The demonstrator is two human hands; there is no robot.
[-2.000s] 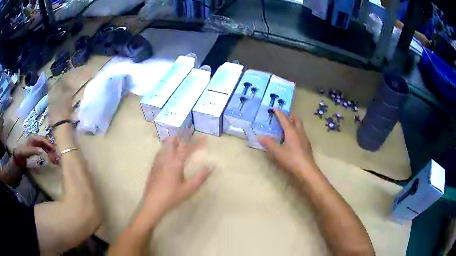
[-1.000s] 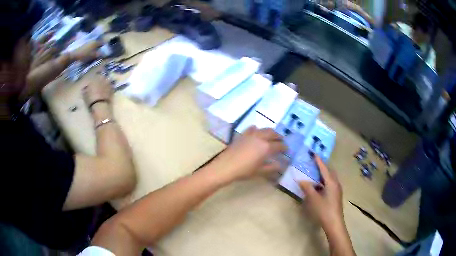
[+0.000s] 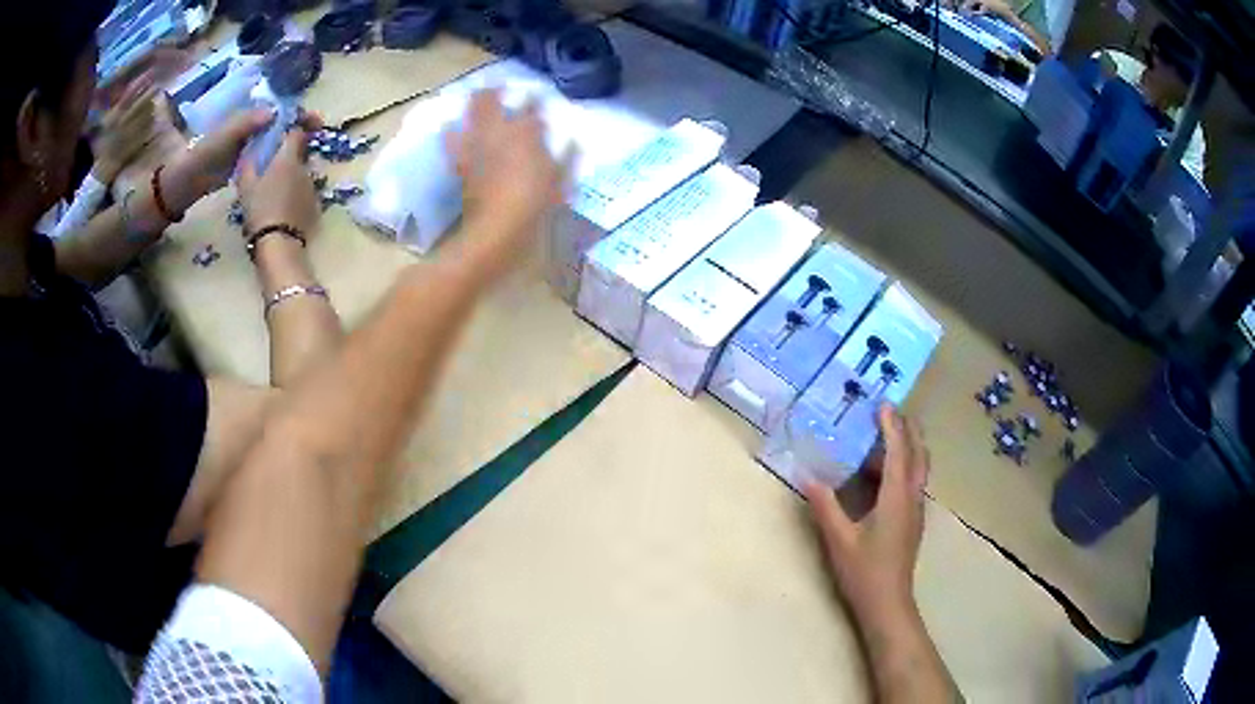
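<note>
Several retail boxes stand side by side in a slanted row; three show white printed faces, such as the white box (image 3: 730, 286), and two show blue-grey faces with dark devices pictured. My right hand (image 3: 881, 502) is at the near end of the rightmost picture box (image 3: 860, 392), thumb and fingers apart at its corner; whether it grips the box is unclear. My left hand (image 3: 507, 158) is blurred, over the white wrapped bundle (image 3: 413, 172) beyond the row's left end; its fingers' hold cannot be told.
A co-worker at the left holds a part beside star-shaped fittings (image 3: 337, 142). More fittings (image 3: 1012, 433) lie right of the boxes, near the dark ribbed column (image 3: 1129, 454). Dark rings (image 3: 578, 58) lie at the back. Another box (image 3: 1149, 674) is cut off at bottom right. Kraft paper (image 3: 619, 550) has dark gaps.
The view has swung left. My left hand has moved from the boxes to the white bundle. My right hand stays by the rightmost box. The co-worker's hands have come together around a part.
</note>
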